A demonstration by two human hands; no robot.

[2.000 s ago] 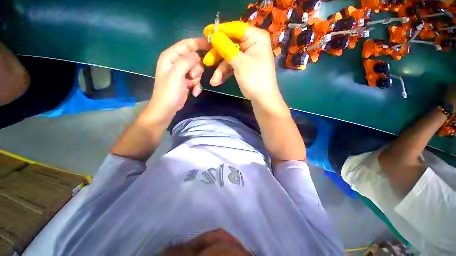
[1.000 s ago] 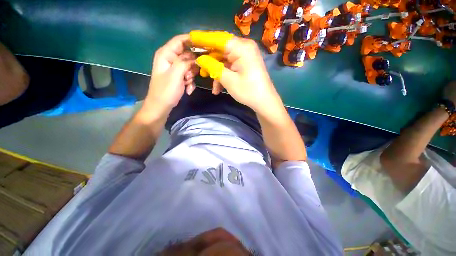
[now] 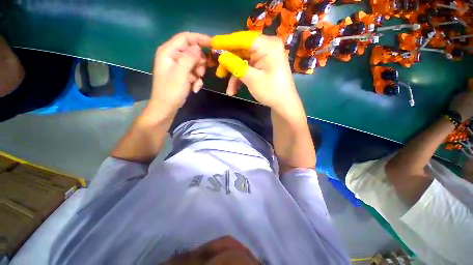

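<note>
My right hand (image 3: 264,64), with yellow finger cots on thumb and fingers, pinches a small part (image 3: 216,52) above the table's near edge. Only a silvery-white bit and a dark orange-brown patch of it show; the rest is hidden by the fingers. My left hand (image 3: 179,64) is bare, its fingers curled, with its fingertips against or very near the same part. Whether it grips anything is hidden.
Orange units with black round parts and pale tails (image 3: 358,39) lie in a cluster at the far right of the dark-green table (image 3: 114,31). One unit (image 3: 385,80) lies nearer. A neighbour's arm (image 3: 422,137) is at the right, another person's arm at the left edge.
The silvery tip that stood upright above my right fingers two seconds ago is now low between both hands. Both hands stay close together; the whole view has shifted slightly.
</note>
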